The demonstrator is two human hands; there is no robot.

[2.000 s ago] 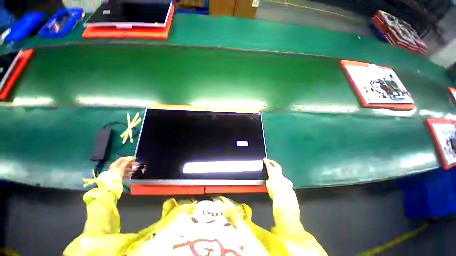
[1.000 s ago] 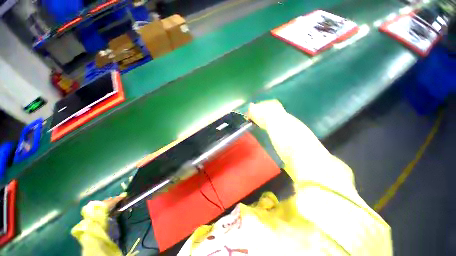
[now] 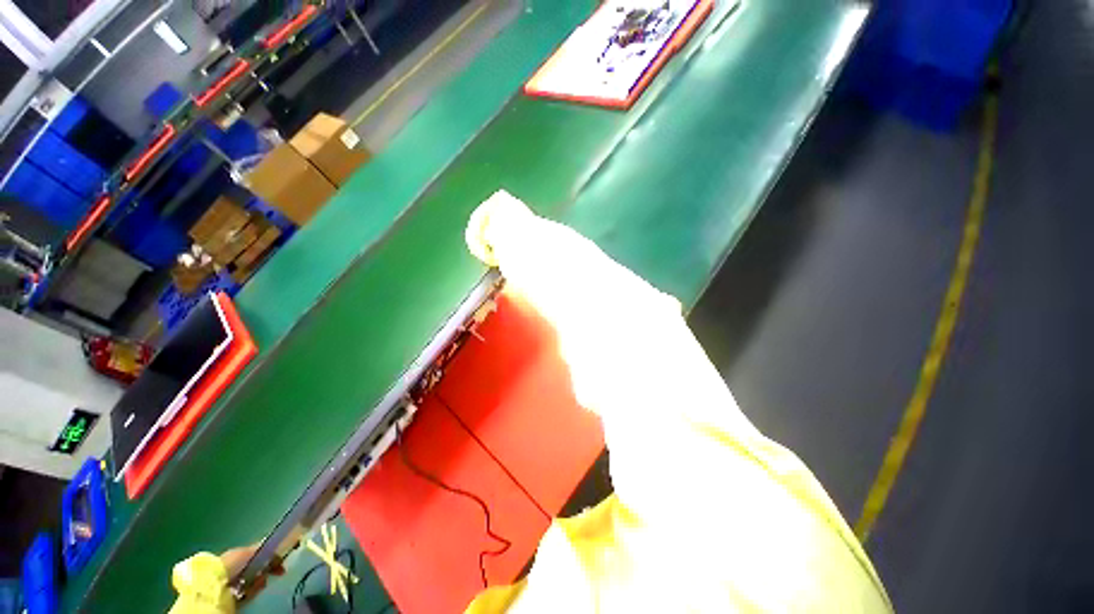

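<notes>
The all-in-one unit (image 3: 382,420) is raised on edge above the orange-red foam pad (image 3: 516,396). I see it nearly edge-on, with its long edge running diagonally and electronics showing on the side towards me. My left hand (image 3: 244,561) grips its lower-left end. My right hand is at the upper-right end, its fingers hidden by the bright yellow sleeve (image 3: 576,288). A thin black cable (image 3: 462,489) hangs from the unit across the pad. Yellow tape crosses (image 3: 330,560) lie by the lower-left end.
Another unit lies screen up on a red pad (image 3: 192,414) across the green line (image 3: 402,252). A unit with its white back up (image 3: 618,54) lies farther along. Blue trays (image 3: 84,516) are at the lower left, cartons (image 3: 294,180) beyond the line, and blue bins (image 3: 924,60) upper right.
The unit, first flat on the pad and then partly lifted, is now tilted up almost edge-on. Its electronics side and more of the pad show. The view has swung and turned leftwards.
</notes>
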